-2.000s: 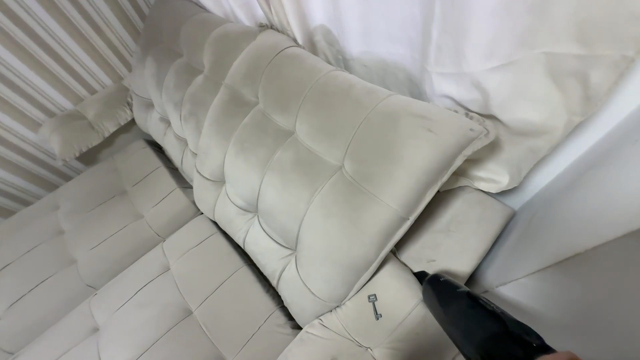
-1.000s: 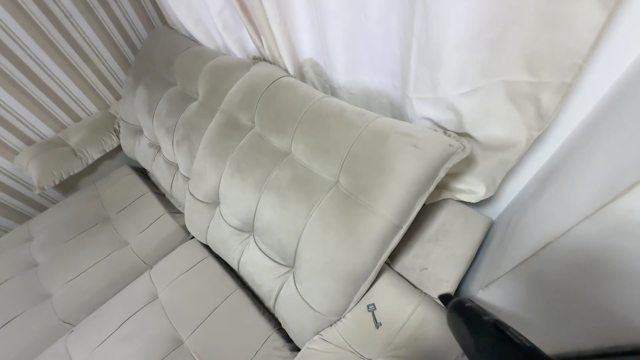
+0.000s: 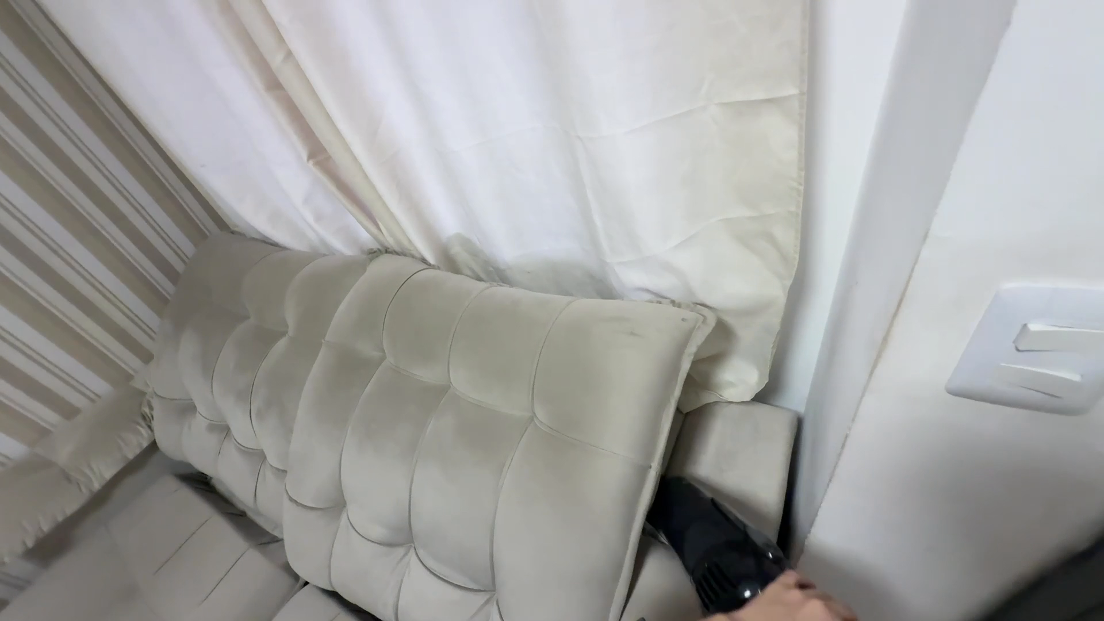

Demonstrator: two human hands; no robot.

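Observation:
My right hand (image 3: 780,601) shows at the bottom edge, right of centre, closed around a black handheld vacuum cleaner (image 3: 716,543). The vacuum's tip reaches between the side edge of a tufted grey-beige back cushion (image 3: 578,388) and the sofa's armrest (image 3: 742,457); the cushion partly hides the tip. Velvet-like fabric covers the cushion, which leans against the sofa back. My left hand is out of the frame.
A pale curtain (image 3: 673,129) hangs behind the sofa. At the left are striped wallpaper (image 3: 78,216), a smaller cushion (image 3: 86,457) and the seat cushions (image 3: 181,543). On the white wall at the right sits a light switch (image 3: 1026,354). A dark blurred object (image 3: 1052,578) fills the lower right corner.
The view has swung up and right, bringing the light switch in. The vacuum's tip has moved from the armrest area to the gap beside the back cushion.

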